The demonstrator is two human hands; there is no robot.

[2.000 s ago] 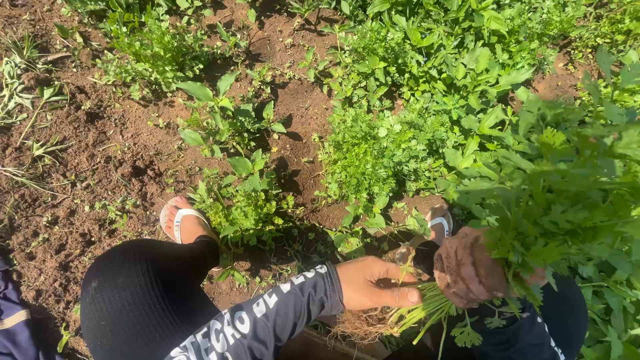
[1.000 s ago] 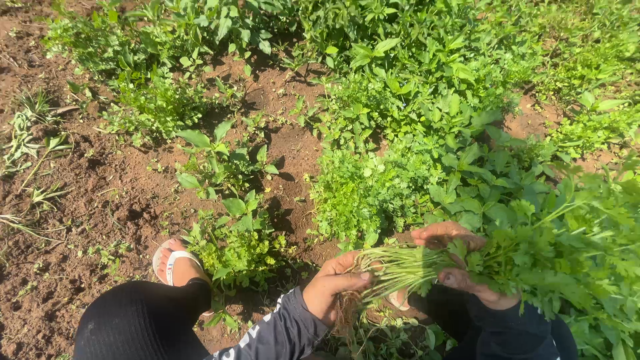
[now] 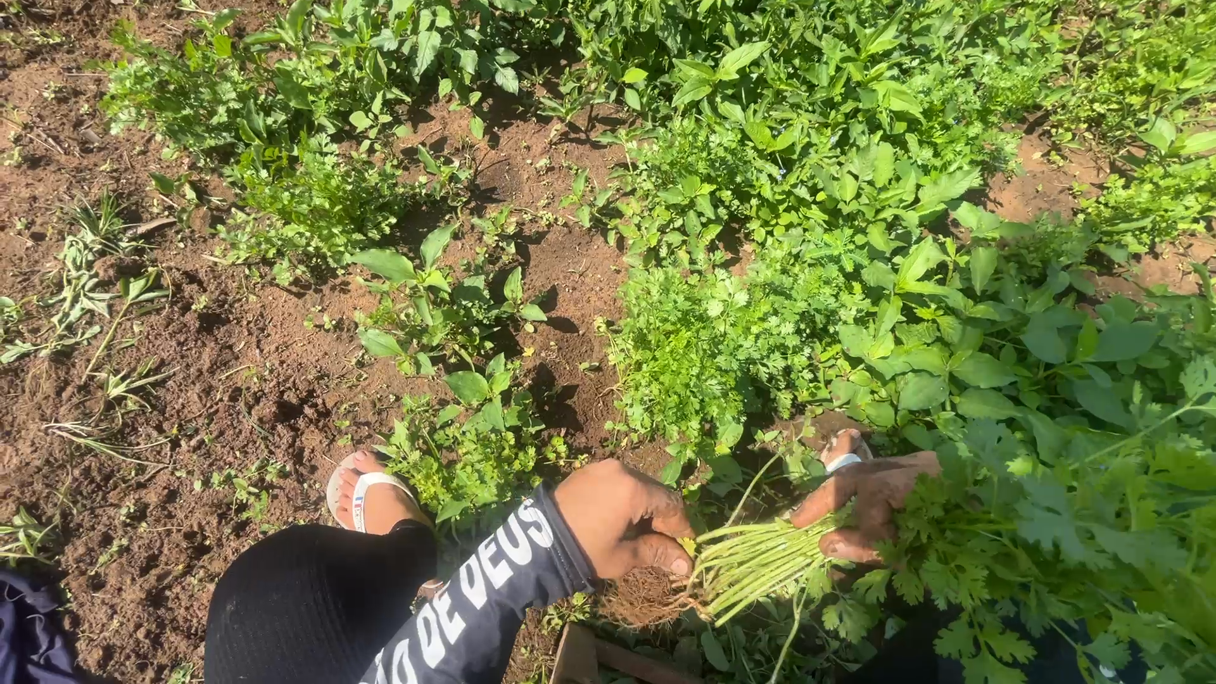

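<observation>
A bunch of cilantro-like leafy herbs (image 3: pixel 760 562) lies sideways low in the view, pale stems and brown roots to the left, broad green leaves to the right. My left hand (image 3: pixel 627 522), in a dark sleeve with white lettering, is at the root end, thumb and forefinger pinching a small yellowish leaf or stem bit. Around the upper stems, near the leaves, my right hand (image 3: pixel 869 503) is closed, its fingers partly hidden by foliage. The brown roots (image 3: pixel 646 597) hang just below my left hand.
Low leafy plants (image 3: pixel 703 342) grow in rows in reddish-brown soil (image 3: pixel 237 380). My sandaled foot (image 3: pixel 375 494) stands at lower left, the other partly behind my right hand. A wooden edge (image 3: pixel 632 660) shows at the bottom; dark cloth (image 3: pixel 33 627) lies at lower left. Uprooted weeds (image 3: pixel 85 294) lie on the left.
The bunch's stems, upright-slanted and partly hidden earlier, now lie more in the open between my hands. My left hand has moved from the stems to the root end.
</observation>
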